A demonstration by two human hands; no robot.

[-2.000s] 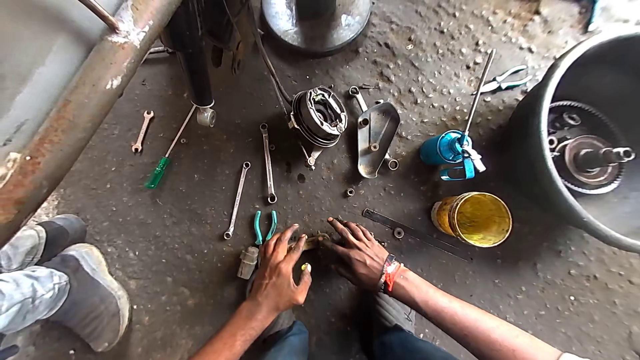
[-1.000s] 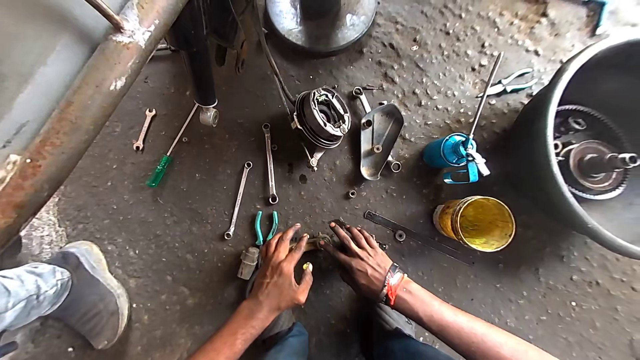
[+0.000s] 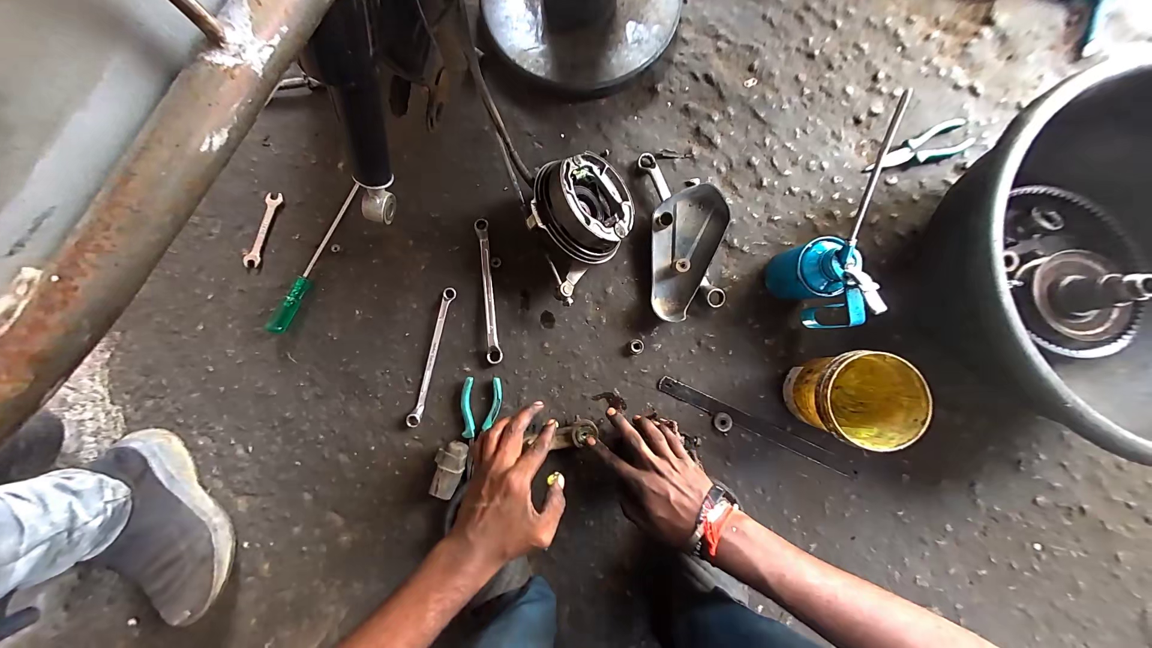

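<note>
My left hand (image 3: pixel 508 490) is spread palm down over the left end of a small greasy metal part (image 3: pixel 574 436); whether it grips the part cannot be told. My right hand (image 3: pixel 661 477) has its fingers apart, one fingertip beside the ring-shaped right end of that part. A dab of yellow grease shows on my left thumb. Teal-handled pliers (image 3: pixel 481 405) and a grey-brown fitting (image 3: pixel 448 470) lie just left of my left hand. A flat dark metal strip (image 3: pixel 738 418) with a washer (image 3: pixel 722 421) on it is right of my right hand.
Ahead stand a brake shoe assembly (image 3: pixel 585 205) and a metal cover (image 3: pixel 688 252). Ring spanners (image 3: pixel 434 355), an open-ended spanner (image 3: pixel 263 229) and a green screwdriver (image 3: pixel 290 304) lie left. A blue oil can (image 3: pixel 805 270), yellow tin (image 3: pixel 859 400) and black tub (image 3: pixel 999 243) stand right. Another person's shoe (image 3: pixel 171 522) is left.
The other person's rear shoe and leg at the left have shifted away toward the frame edge. My hands have stayed in nearly the same place.
</note>
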